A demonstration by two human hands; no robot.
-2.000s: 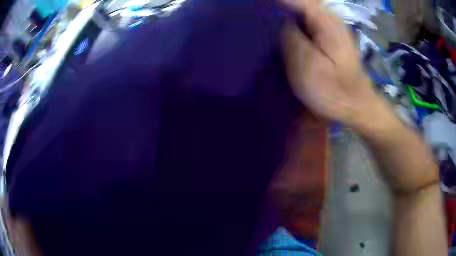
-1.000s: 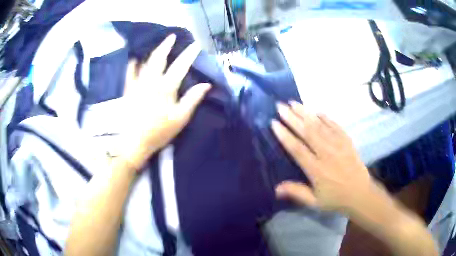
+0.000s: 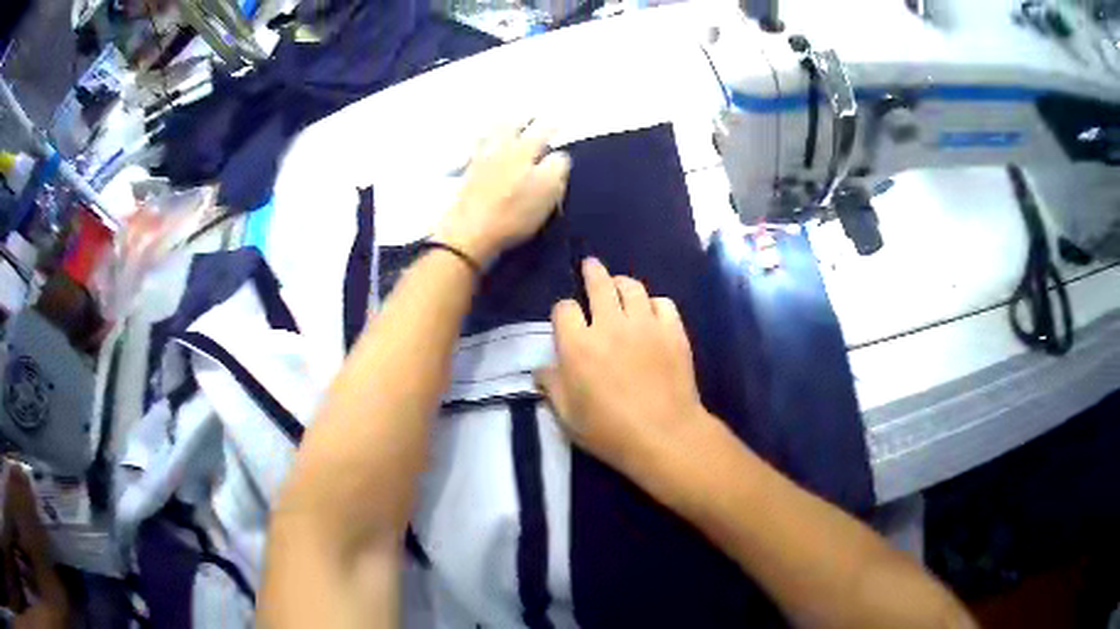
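A navy panel [image 3: 639, 184] lies flat on the white table, its right part under the sewing machine head [image 3: 786, 135] near the lit needle area. A light panel [image 3: 479, 479] with navy stripes lies left of it and hangs toward the lower left. My left hand [image 3: 510, 191] is on the upper left part of the navy cloth, fingers curled; whether it pinches cloth is unclear. My right hand [image 3: 626, 356] rests on the border between the navy and light cloth, its index finger on the navy cloth and its thumb by the pale strip.
Black scissors [image 3: 1042, 277] lie on the table right of the machine head. A grey ruler edge [image 3: 983, 424] runs along the table front. More navy cloth [image 3: 332, 86] is heaped beyond the table at the upper left. Part of a person's arm [image 3: 25, 553] shows at the lower left.
The view has shifted, showing more of the machine. The navy cloth now lies flatter. My right hand has moved left, away from the needle area, and my left hand now lies on the panel's upper part.
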